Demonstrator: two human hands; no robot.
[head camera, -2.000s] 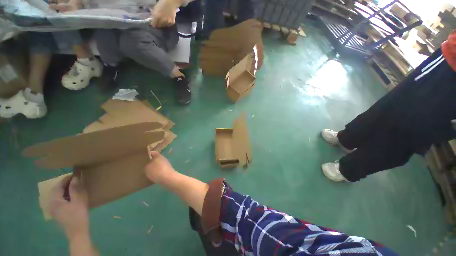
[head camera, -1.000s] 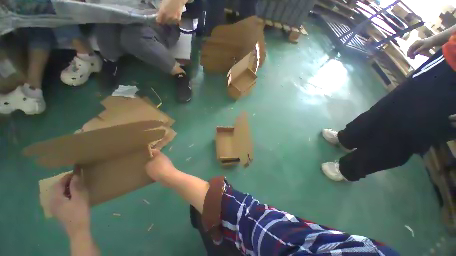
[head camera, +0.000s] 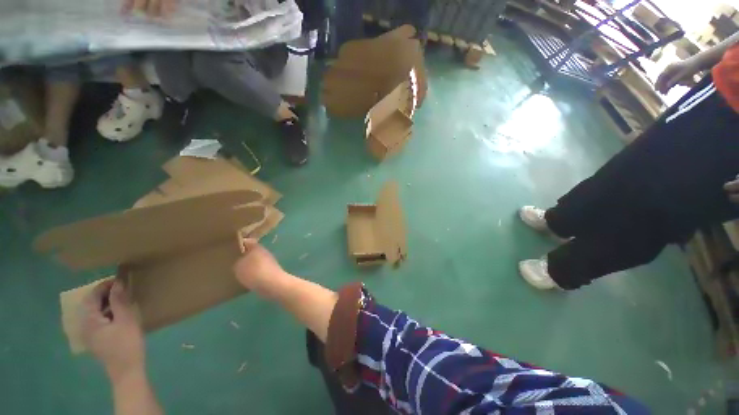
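A brown mailer box (head camera: 186, 284), part folded, is held in the air at the lower left. Its lid panel (head camera: 154, 225) with rounded lobes stands up along the far edge. My left hand (head camera: 115, 320) grips the left end, where a pale side flap (head camera: 74, 316) sticks outward. My right hand (head camera: 258, 267) grips the right end, with its fingers at the raised side wall. The fingertips of both hands are partly hidden by cardboard. A stack of blanks (head camera: 190, 174) lies on the floor behind the box, partly covered by it.
An open box (head camera: 366, 235) stands on the floor right of my hands. Another open box (head camera: 390, 130) stands farther off by brown cardboard sheets (head camera: 356, 73). Seated people's legs (head camera: 235, 81) are at the upper left. A person in dark trousers (head camera: 640, 203) stands at the right. A blue rack (head camera: 567, 49) is behind.
My hands and the held box stay nearly still. The seated person's hand at the top has moved left with the grey-white sheet. The standing person's hand has come into view at the right.
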